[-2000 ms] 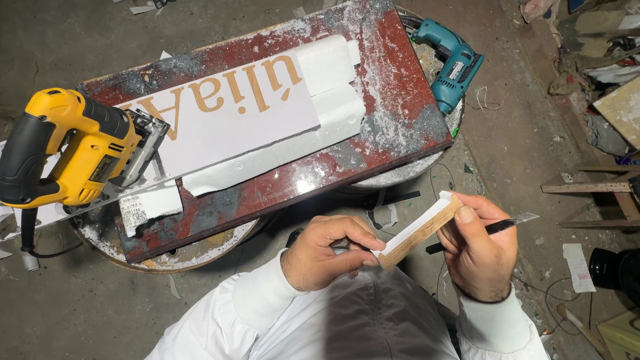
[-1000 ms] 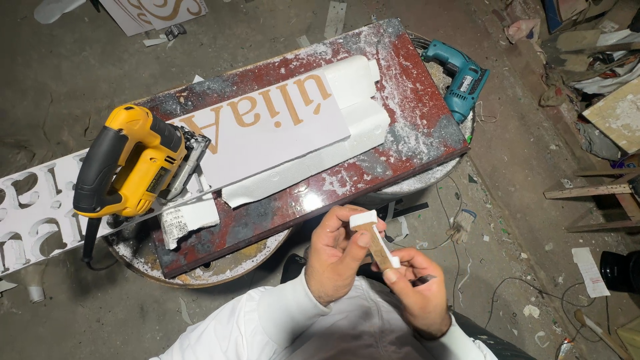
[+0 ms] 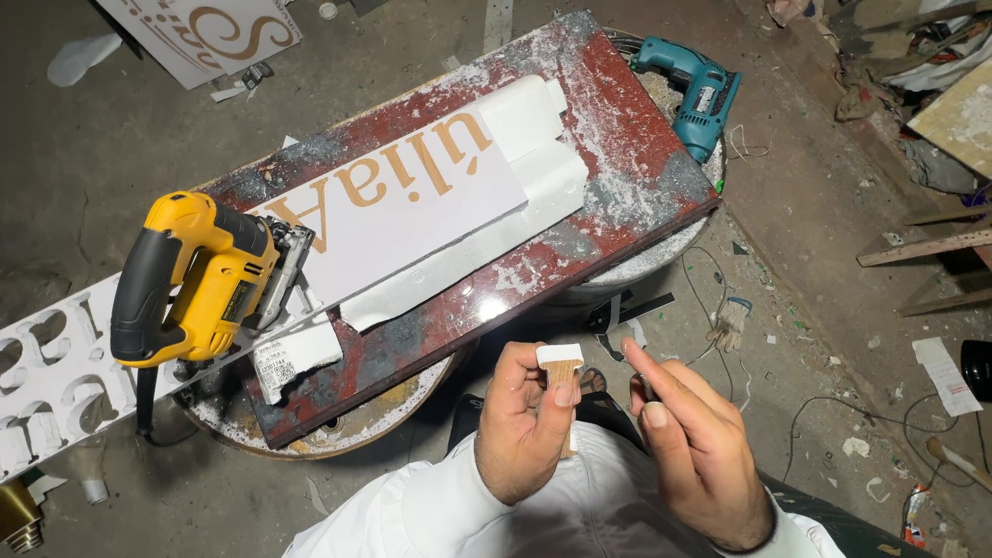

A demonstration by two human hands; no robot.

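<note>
My left hand (image 3: 523, 422) grips a small cut letter piece (image 3: 561, 367), wood-patterned on its face with a white edge, held upright in front of my white jacket. Just right of it is my right hand (image 3: 690, 449), its index finger stretched out. Something small and dark shows between its thumb and fingers, mostly hidden; it may be the knife seen earlier. Beyond both hands, a white panel with wood-coloured letters (image 3: 403, 209) lies on white foam sheet (image 3: 465, 256) on a dark red board (image 3: 620, 116). A yellow and black jigsaw (image 3: 198, 279) rests at the panel's left end.
The board lies across round drum tops (image 3: 310, 442) covered in white dust. A teal power tool (image 3: 690, 93) sits at its right end. A white sheet with cut-out letter shapes (image 3: 70, 372) extends left. Cables, scraps and a work glove (image 3: 730, 324) lie on the floor at right.
The letter piece, held between both hands before, is now in my left hand alone and upright. My right hand has come away to the right. The knife blade visible two seconds ago no longer shows clearly.
</note>
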